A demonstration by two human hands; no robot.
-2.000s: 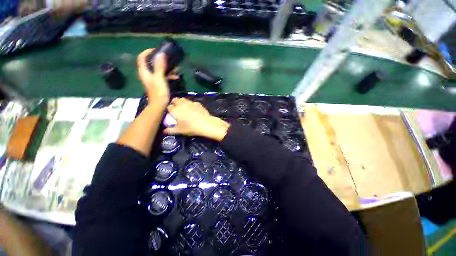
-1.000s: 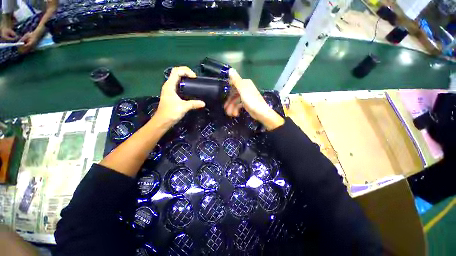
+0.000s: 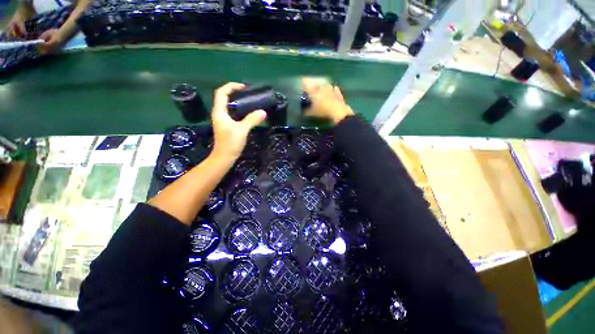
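Observation:
My left hand (image 3: 231, 124) grips a black cylinder (image 3: 253, 101) lying sideways over the tray's far edge. My right hand (image 3: 324, 101) is blurred over the belt, right of that cylinder; a small dark patch shows at its fingertips, and I cannot tell if it holds anything. Another black cylinder (image 3: 279, 111) shows partly behind the held one. The glossy black blister tray (image 3: 264, 261) lies in front of me, with crosshatched round pockets; several at its left show ringed, marked discs.
The green conveyor (image 3: 130, 78) carries a standing black cylinder (image 3: 188, 103) at left and two lying at right. A white post (image 3: 424, 72) rises at right. Newspaper (image 3: 91, 189) covers the left bench, cardboard (image 3: 486, 196) the right. An open carton (image 3: 515, 297) is below. Another person's hands (image 3: 55, 39) show upper left.
My right hand has left the held cylinder and moved forward over the belt. My left hand keeps its grip. The standing cylinder at left appears farther right in view.

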